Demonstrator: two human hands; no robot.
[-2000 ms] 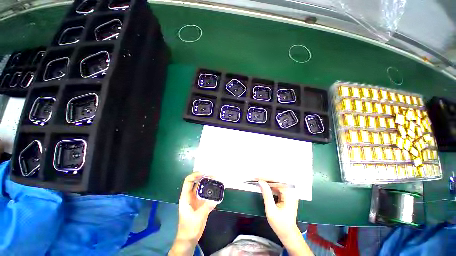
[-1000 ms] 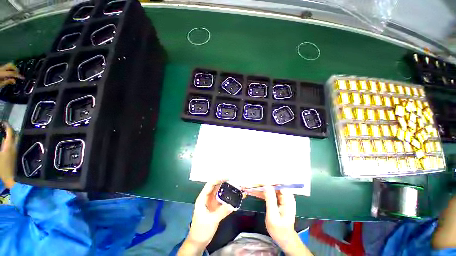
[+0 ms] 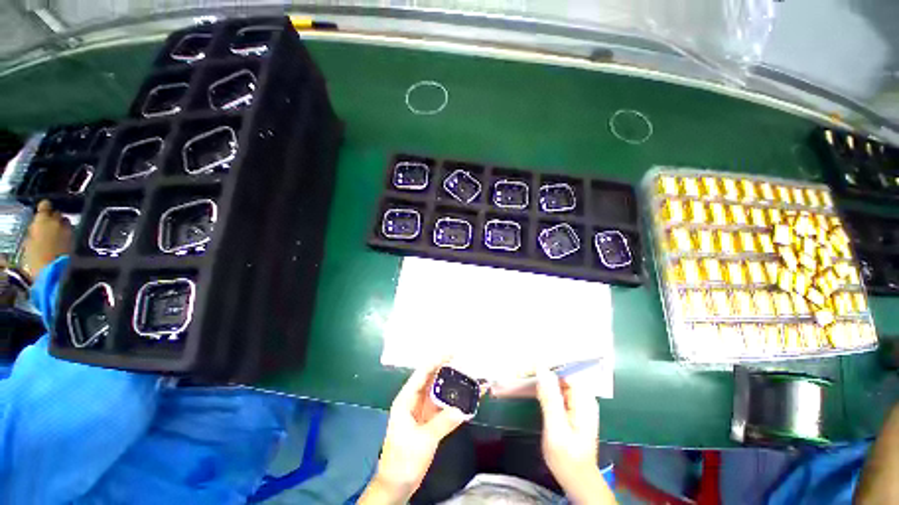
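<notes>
My left hand (image 3: 414,426) holds a watch housing (image 3: 456,392), black inside with a shiny rim, at the paper's near edge. My right hand (image 3: 570,424) holds thin tweezers (image 3: 578,366), their tip pointing left at the housing's right side. Whether the tip touches the housing is too small to tell. The white paper sheet (image 3: 498,314) lies beyond both hands. A black foam tray (image 3: 505,257) behind it holds several housings; its far right pocket is empty.
A tall stack of foam trays (image 3: 281,217) stands at left. A clear tray of yellow-gold pieces (image 3: 725,268) lies at right, with a wire spool (image 3: 784,406) near the bench edge. A neighbour's hand (image 3: 47,237) is at far left; a blue sleeve (image 3: 823,475) shows bottom right.
The housing has moved right, toward the tweezers, since the earliest frame and is now turned. The tweezers now slant more. The neighbour's hand at left has shifted.
</notes>
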